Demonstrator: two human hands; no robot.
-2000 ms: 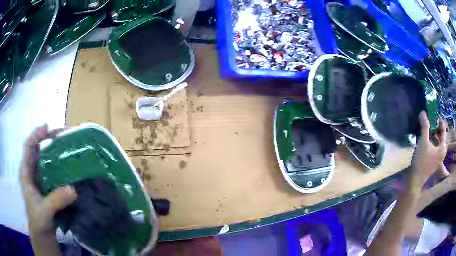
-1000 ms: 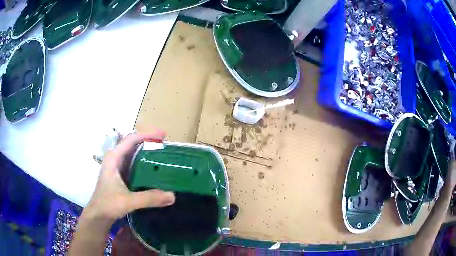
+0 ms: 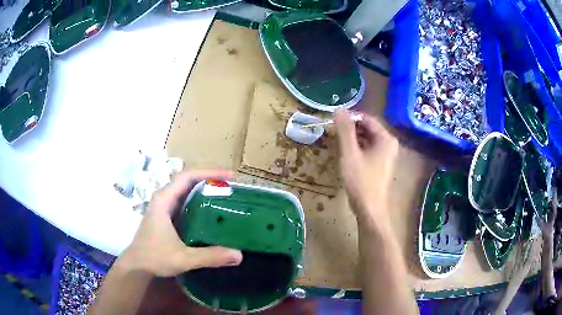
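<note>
My left hand point(image 3: 163, 237) holds a glossy green housing point(image 3: 243, 212) by its left side, thumb over the dark recess, near the bench's front edge. A small silver piece with a red part point(image 3: 216, 187) sits at the housing's top rim. My right hand point(image 3: 366, 154) pinches the end of a thin pale stick point(image 3: 325, 122) between thumb and fingers. The stick's other end is in a small white cup point(image 3: 304, 129) on the stained cardboard pad point(image 3: 262, 144).
A green housing point(image 3: 317, 58) lies behind the cup. A blue bin point(image 3: 400, 92) of small parts stands upper right. More housings point(image 3: 443, 227) lie at right and upper left. A crumpled white cloth point(image 3: 148, 178) is at left. Another person's forearms point(image 3: 524, 271) show at lower right.
My right hand has come in from the right edge and taken hold of the stick at the cup. The held housing has moved slightly right.
</note>
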